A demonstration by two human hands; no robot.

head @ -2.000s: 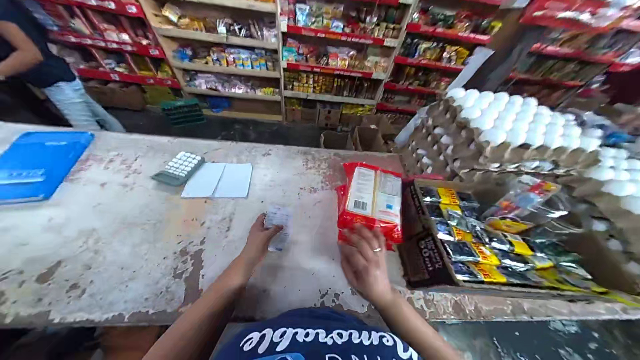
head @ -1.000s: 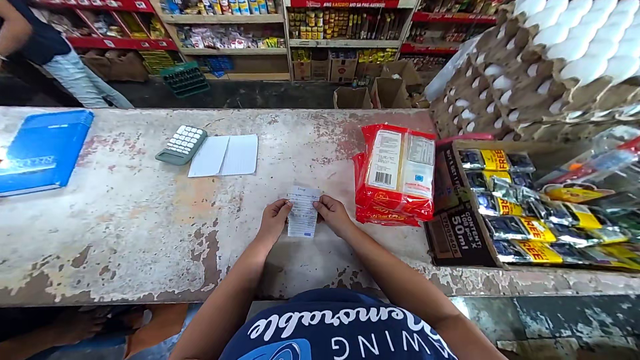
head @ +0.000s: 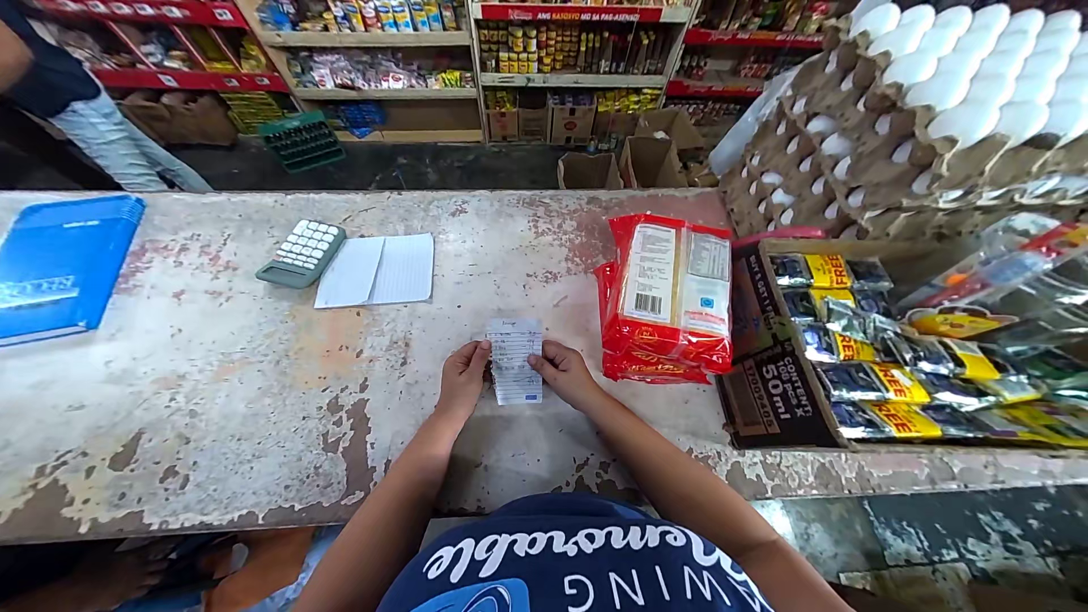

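A small sheet of lined paper (head: 515,365) with handwriting is held upright-facing over the worn counter (head: 255,408). My left hand (head: 467,371) pinches its left edge, and my right hand (head: 561,367) pinches its right edge. Further right lie red plastic packages (head: 671,297), stacked and touching neither hand. Beyond my left hand, an open lined notebook (head: 378,269) lies beside a calculator (head: 303,252) with pale keys. A blue hardcover book (head: 64,263) rests at the far left.
At the right, an open cardboard box (head: 778,374) holds shiny sachets, with egg trays (head: 892,144) stacked behind it. Stocked shelves (head: 569,81) and a green crate (head: 302,140) stand across the aisle. A person (head: 102,110) stands at the upper left; someone's limbs show below the counter.
Two seconds ago only my left hand held the paper, while my right hand touched the red packages. My right hand has moved left and now grips the paper's other edge.
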